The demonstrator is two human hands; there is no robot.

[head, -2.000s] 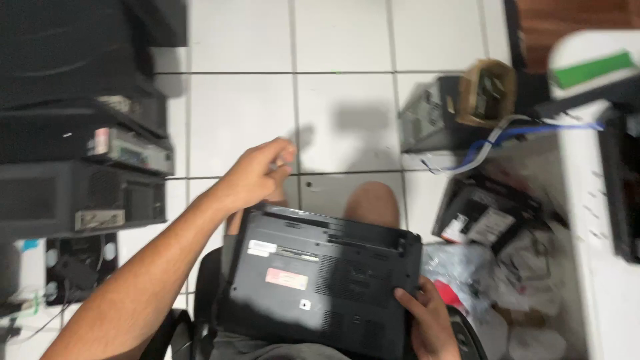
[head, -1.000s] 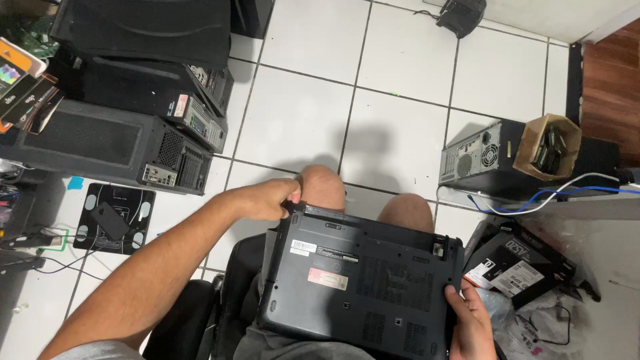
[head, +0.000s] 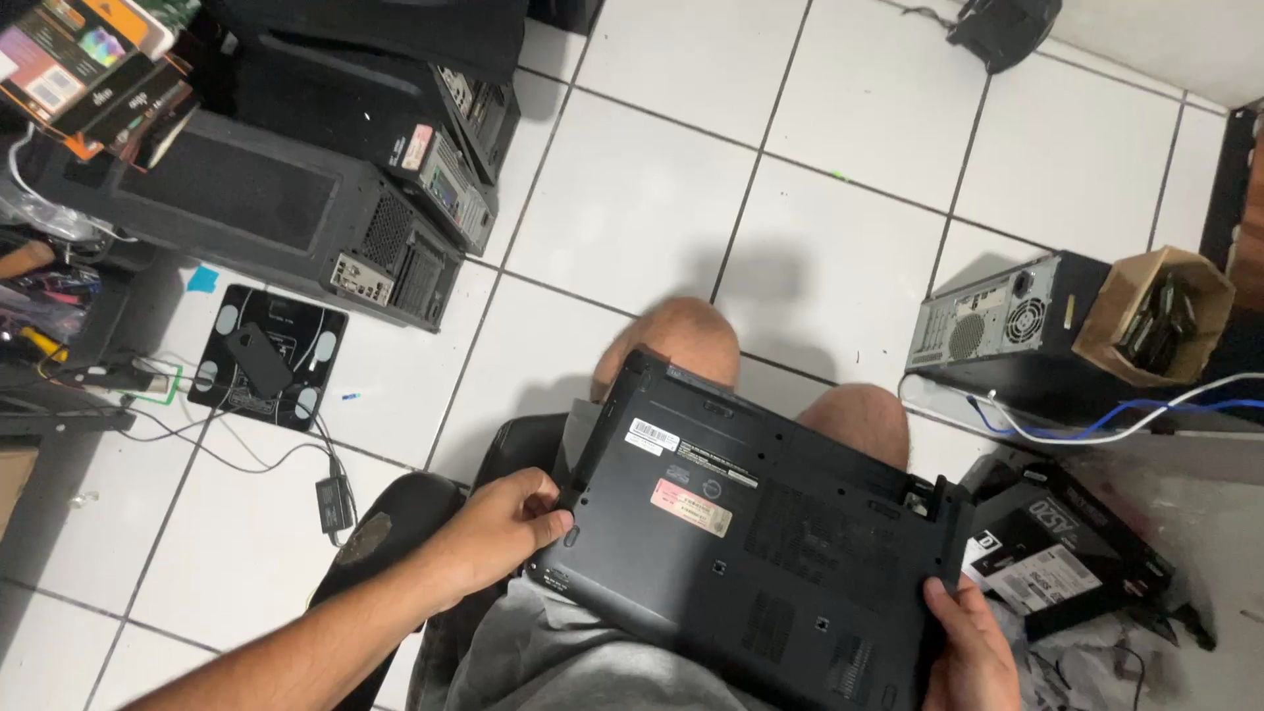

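Observation:
A black laptop (head: pixel 741 523) lies on my lap with its underside up, showing vents, screw holes, a white label and a pink label. My left hand (head: pixel 513 528) grips its left edge near the lower left corner, thumb on top and fingers curled at the side. My right hand (head: pixel 968 637) holds the right edge, thumb on the underside panel and fingers partly hidden beneath. Near the top right corner of the laptop is a small open recess (head: pixel 920 502).
Computer towers (head: pixel 286 197) stand at the left, beside a glass bathroom scale (head: pixel 272 355) bearing a black object. At the right, another tower (head: pixel 1007 316) adjoins a cardboard box (head: pixel 1155 316) of parts. A black package (head: pixel 1076 543) and plastic bags lie below. A chair armrest (head: pixel 395 528) is left of my lap.
My left hand has moved from the laptop's upper left corner down along its left edge. The laptop is now tilted more clockwise. My right hand stays at the right edge.

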